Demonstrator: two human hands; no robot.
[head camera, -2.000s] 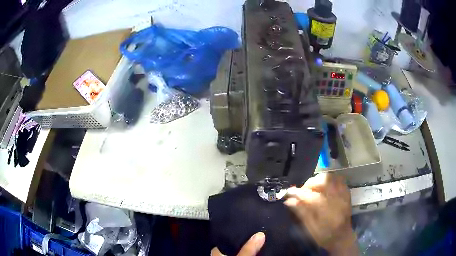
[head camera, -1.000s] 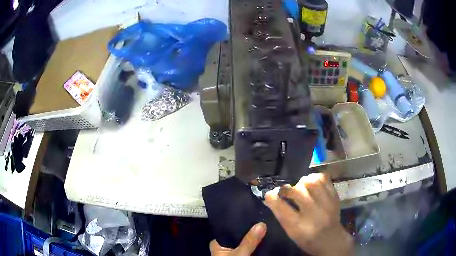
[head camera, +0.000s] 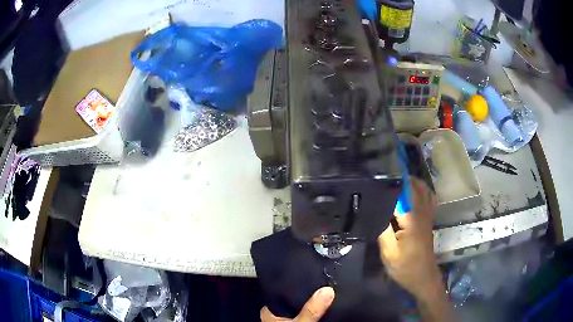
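A black fabric piece (head camera: 283, 270) lies under the presser foot (head camera: 333, 246) of the button-sewing machine (head camera: 342, 119) and hangs over the table's front edge. My left hand (head camera: 305, 308), cut off by the lower edge, holds the fabric with the thumb on top. My right hand (head camera: 411, 236) is right of the machine head, at the near side of the parts tray (head camera: 452, 166). Its fingertips are partly hidden beside the blue strip (head camera: 403, 188), so I cannot tell whether they hold anything.
A control panel (head camera: 413, 88) and snips (head camera: 499, 165) are right of the machine. A bag of silvery pieces (head camera: 204, 131), a blue plastic bag (head camera: 213, 63) and a white basket (head camera: 81, 154) with cardboard and a phone (head camera: 95, 111) are left.
My right hand has moved from the presser foot up and right to the tray's near side. My left hand still holds the fabric, which now lies flatter under the foot.
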